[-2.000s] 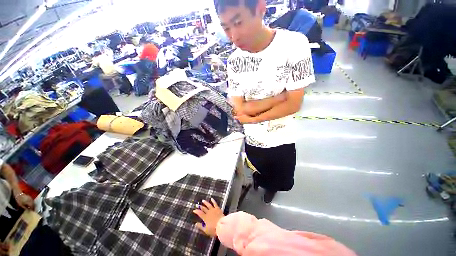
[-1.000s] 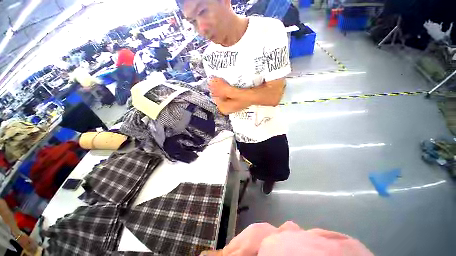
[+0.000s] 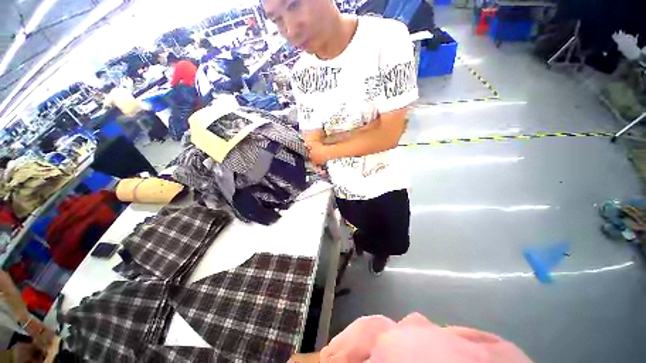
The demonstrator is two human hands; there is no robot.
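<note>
Plaid cut panels in dark grey and white lie on the white table (image 3: 237,244). One wide panel (image 3: 248,301) lies along the table's near right edge, a fanned stack (image 3: 117,319) lies to its left, and another stack (image 3: 173,241) lies behind. My right arm, in a pink sleeve, reaches in from the bottom edge. Only a sliver of my right hand (image 3: 306,357) shows at the near end of the wide panel; its fingers are cut off by the frame. My left hand is not in view.
A navy and houndstooth heap (image 3: 273,166) carries a tan card frame (image 3: 216,149). A tan card roll (image 3: 150,190) and a black phone (image 3: 104,249) lie at the far left side. A person (image 3: 358,106) stands at the table's right side; another person's arm (image 3: 28,322) shows far left.
My right hand was flat with spread fingers on the wide panel; it has moved down, almost out of the frame. The view has shifted. The standing person's arms have lowered slightly since one second ago.
</note>
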